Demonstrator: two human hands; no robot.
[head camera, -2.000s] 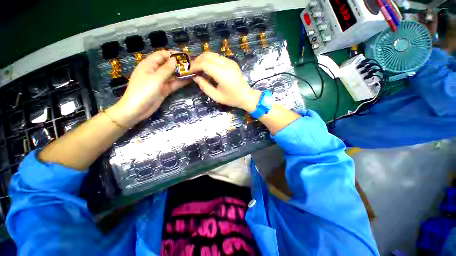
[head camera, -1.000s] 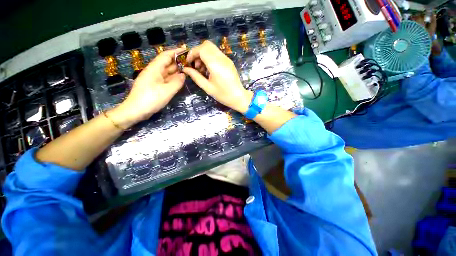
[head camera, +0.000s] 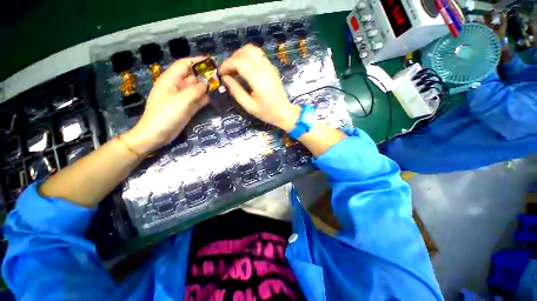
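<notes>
A small dark-framed display module (head camera: 204, 67) with a gold inner face and a gold flex strip (head camera: 212, 80) is held over the clear blister tray (head camera: 141, 203). My left hand (head camera: 171, 103) grips its left side between thumb and fingers. My right hand (head camera: 256, 85) is at its right side with bent fingers; whether its fingertips touch the module cannot be made out. A small pale spot shows at the strip's lower end. The tray holds black squares with orange-gold strips in its upper rows.
A black component tray (head camera: 53, 126) lies at the left. Thin dark wires (head camera: 338, 88) run over the clear tray's right side. A white power supply (head camera: 391, 26), a power strip (head camera: 415, 91) and a teal fan (head camera: 465, 56) stand at the right, beside another person's blue sleeve (head camera: 506, 114).
The module has turned so its gold inner face and strip show more than a second ago. My right fingers have shifted slightly right of it. The view has shifted slightly.
</notes>
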